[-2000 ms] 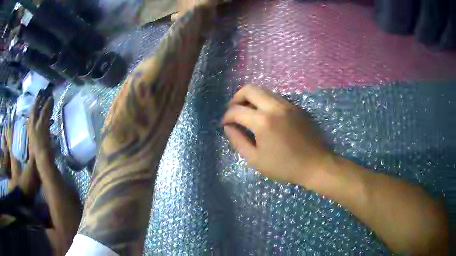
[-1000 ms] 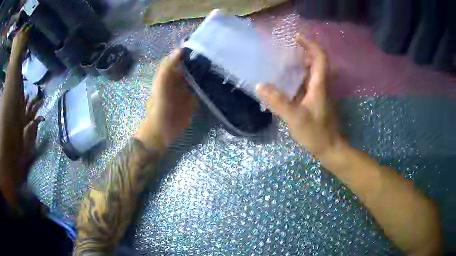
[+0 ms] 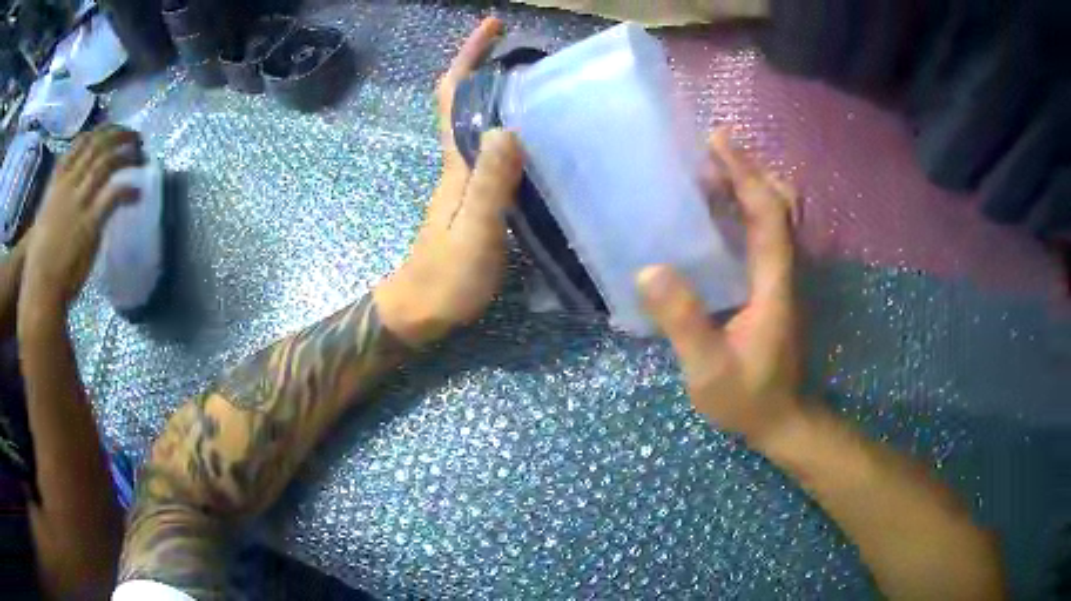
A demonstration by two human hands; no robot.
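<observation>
A frosted, clear plastic container (image 3: 617,164) with a black collar (image 3: 546,241) along its left side is held tilted above the clear bubble wrap (image 3: 493,458). My left hand (image 3: 464,241) grips the collar side, thumb on the front and fingers behind. My right hand (image 3: 740,305) holds the other end, thumb on the near lower corner and fingers around the far side. The parts of the fingers behind the container are hidden.
Another person's hand (image 3: 76,217) is on a second container (image 3: 135,241) at the left. Black housings (image 3: 308,65) stand at the far left. Dark stacked columns (image 3: 940,106) stand on pink bubble wrap (image 3: 822,176) at the far right. Tan paper (image 3: 658,9) lies at the far edge.
My hands, first apart, now hold the container. Since one second ago it has turned, showing more of its frosted side and less of the black part. The other person's hand has reached the second container.
</observation>
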